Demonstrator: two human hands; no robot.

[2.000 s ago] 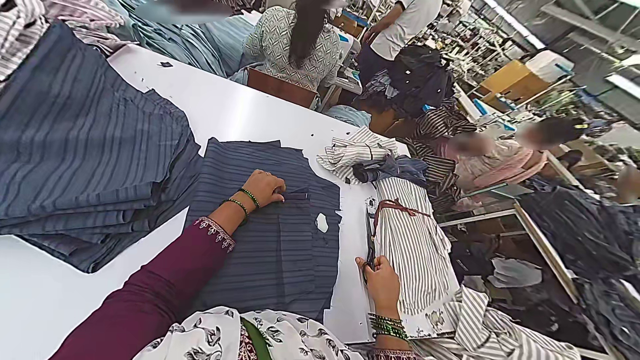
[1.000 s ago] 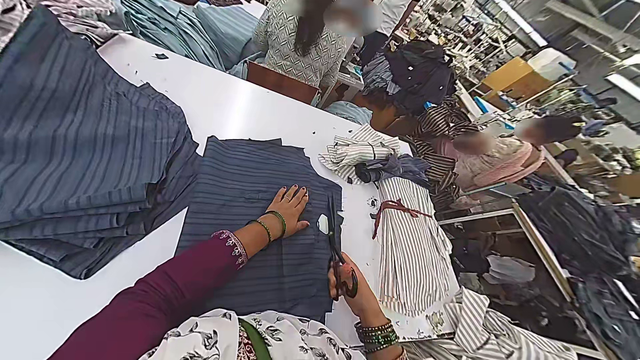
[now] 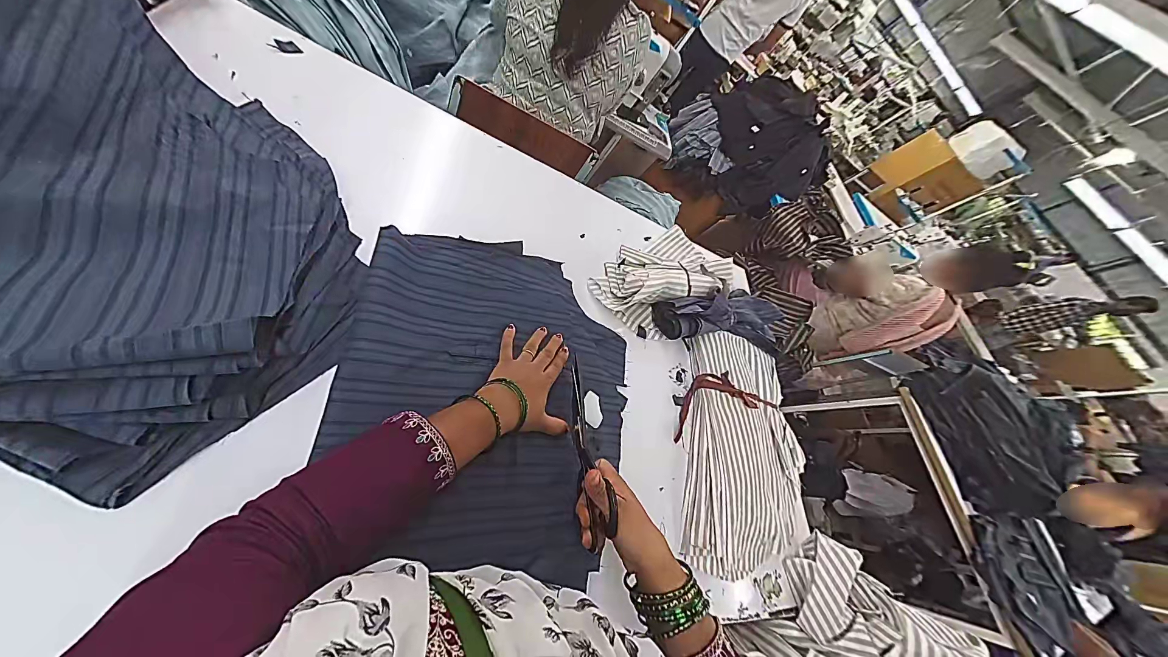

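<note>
A navy striped fabric piece [image 3: 456, 301] lies flat on the white table. My left hand [image 3: 531, 381] rests spread on it, fingers apart, just left of the scissors. Black-handled scissors [image 3: 584, 438] are in my right hand [image 3: 610, 511], its fingers through the handles and the blades pointing away over the fabric. A small white patch [image 3: 593, 410] shows on the fabric just right of the blades. Whether the blades have fabric between them I cannot tell.
A large stack of navy striped fabric [image 3: 164, 228] lies at left. Grey-and-white striped bundles [image 3: 735, 456], one tied with a dark red strip [image 3: 725, 388], lie at right. A person [image 3: 566, 64] sits beyond the white table's [image 3: 429, 173] far edge.
The scissors were near the table's right part two seconds ago; my right hand has brought them left, over the navy fabric. My left hand has moved closer to the blades and spread its fingers.
</note>
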